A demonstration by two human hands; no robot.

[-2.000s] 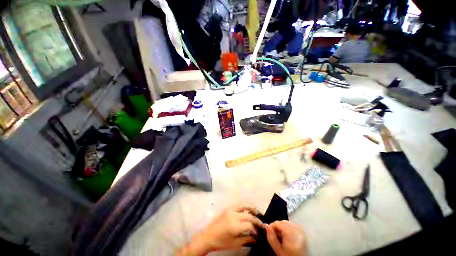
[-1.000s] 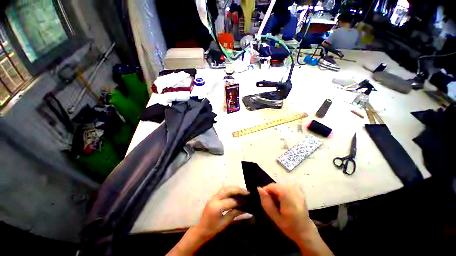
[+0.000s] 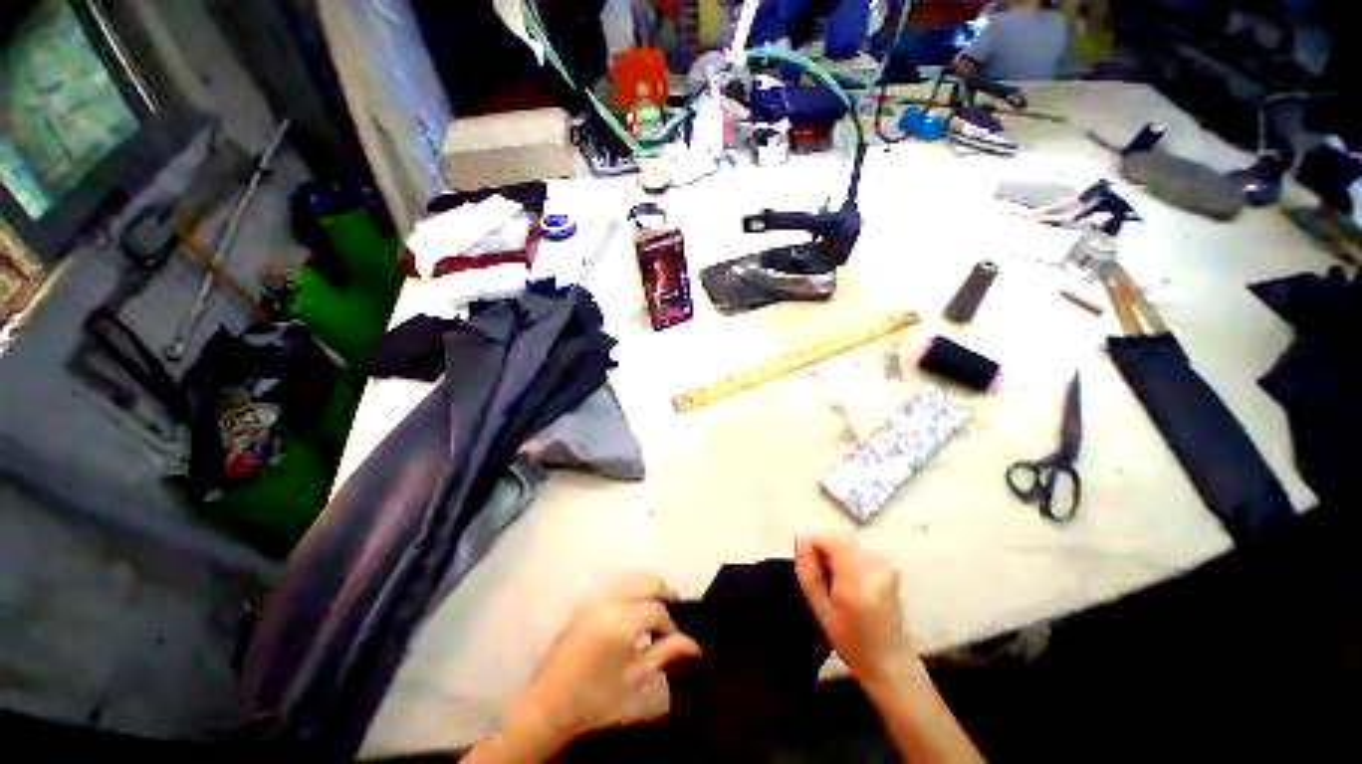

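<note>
A black cloth piece (image 3: 747, 634) lies over the table's near edge and hangs down into the dark below. My left hand (image 3: 605, 664) grips its left side with thumb and fingers. My right hand (image 3: 854, 605) pinches its upper right edge between the fingertips. I cannot make out a needle or thread. The cloth between the hands is spread fairly wide, and its lower part merges with the dark area.
A speckled slab (image 3: 896, 452), shears (image 3: 1055, 466), a black cone (image 3: 959, 363), a slimmer cone (image 3: 971, 291) and a ruler (image 3: 795, 361) lie ahead. Beyond are an iron (image 3: 777, 281) and a lit phone (image 3: 663, 278). Garments (image 3: 448, 478) are heaped left; a dark strip (image 3: 1202, 433) lies right.
My hands have moved apart and the cloth, narrow and pointed before, is now spread between them. The slab, earlier partly covered by the cloth, shows whole. The view has shifted.
</note>
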